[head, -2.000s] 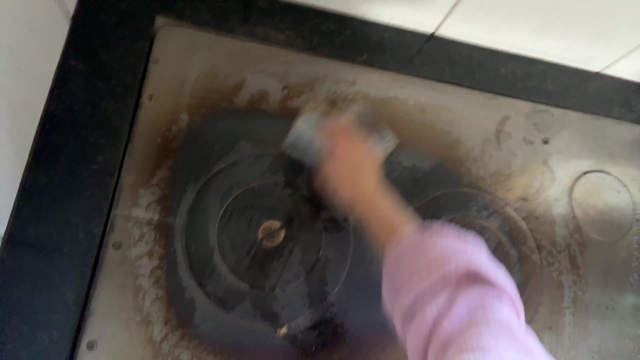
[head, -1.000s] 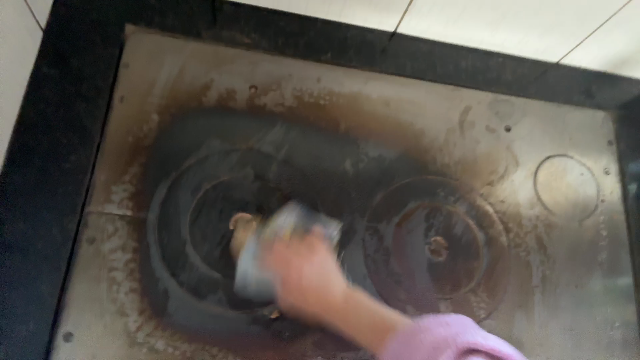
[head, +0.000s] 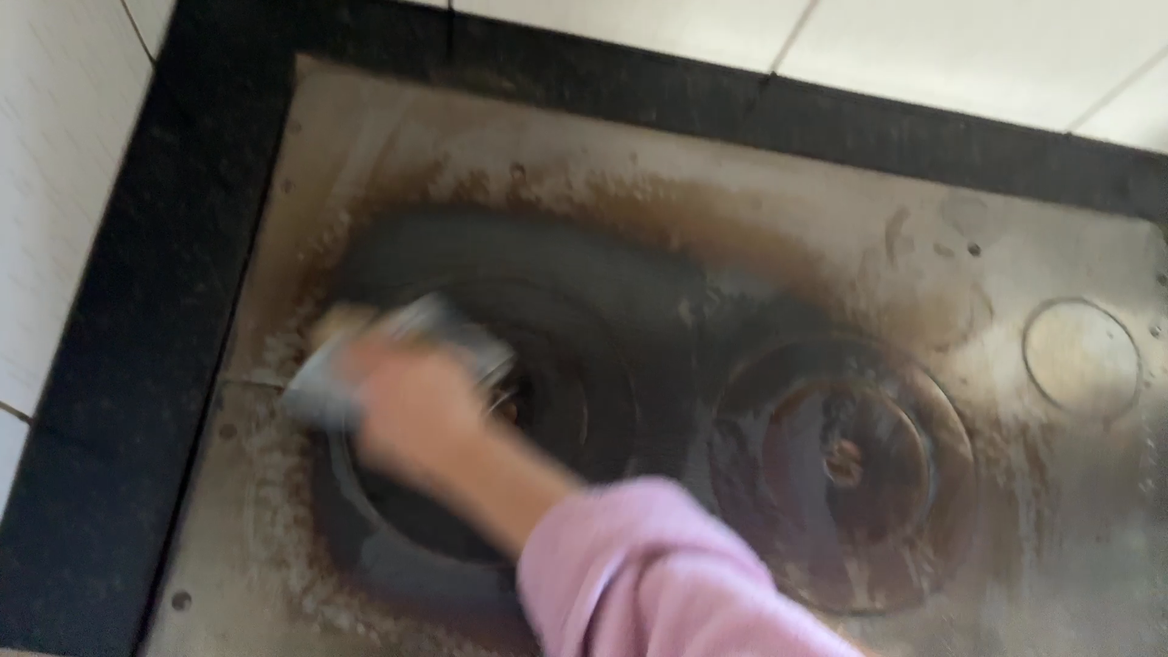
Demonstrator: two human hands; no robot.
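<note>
My right hand (head: 415,401), blurred by motion, is closed on a grey-and-white cloth (head: 324,388) and presses it over the left side of the round left ring. Under and around it lies a metal stove top (head: 1049,246) with a large blackened, wet-looking patch (head: 584,265) and brown burnt stains about its edge. The left ring's centre is partly hidden by the hand. To the right, a second round ring (head: 844,461) shows brown marks and a copper-coloured centre. A pink sleeve covers my right forearm. My left hand is out of view.
A black stone border (head: 119,365) frames the metal plate on the left and along the back. White wall tiles (head: 620,32) rise behind it and at the left. A small round outline (head: 1081,356) marks the plate at the right.
My right hand with the cloth was at the upper edge of the black patch, then near the left ring's centre, and is now at that ring's left side.
</note>
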